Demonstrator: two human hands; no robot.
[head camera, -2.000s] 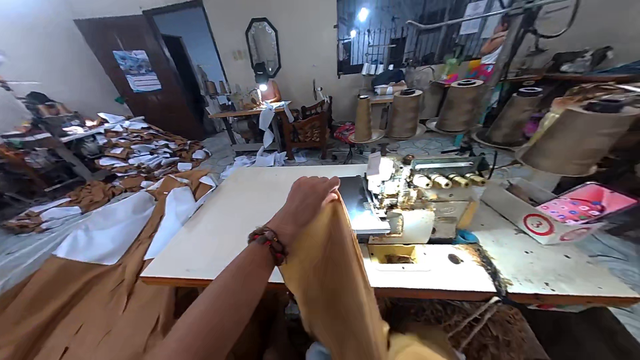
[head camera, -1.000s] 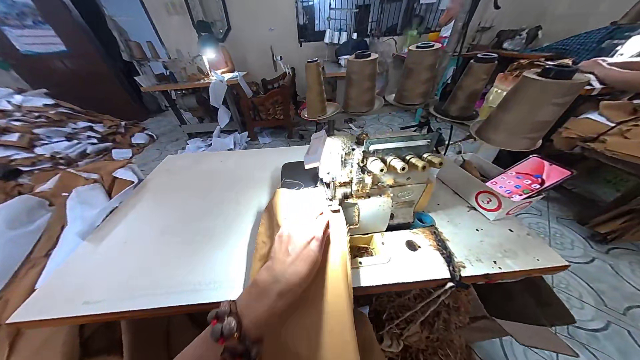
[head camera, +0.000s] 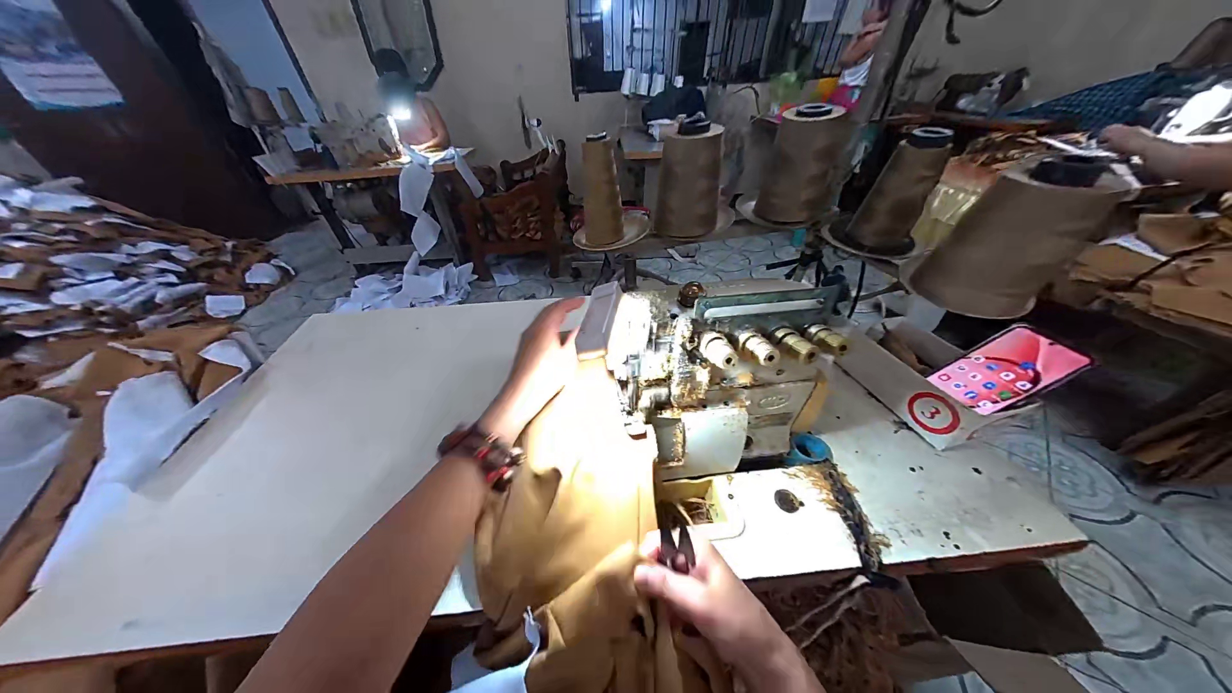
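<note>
Tan fabric (head camera: 587, 481) runs from the lit presser area of an overlock sewing machine (head camera: 741, 395) down over the front edge of the white table. My left hand (head camera: 539, 361) lies on the far end of the fabric, left of the machine head; its fingertips are partly hidden there. At the near end, my right hand (head camera: 688, 577) holds small dark thread snips (head camera: 676, 551), blades pointing up, with the fabric's right edge against its fingers. A white piece (head camera: 529, 635) shows under the fabric at the bottom.
Large thread cones (head camera: 688, 183) stand behind the machine. A phone (head camera: 1011, 371) rests on a white box (head camera: 934, 409) at right. Brown and white cloth pieces (head camera: 115, 269) heap on the left. A person (head camera: 423, 120) sits at a far table; another person's arm (head camera: 1174, 159) reaches in at right.
My left hand has moved forward along the fabric to beside the machine head. My right hand, not seen one second ago, has come into view with the snips. The view has shifted.
</note>
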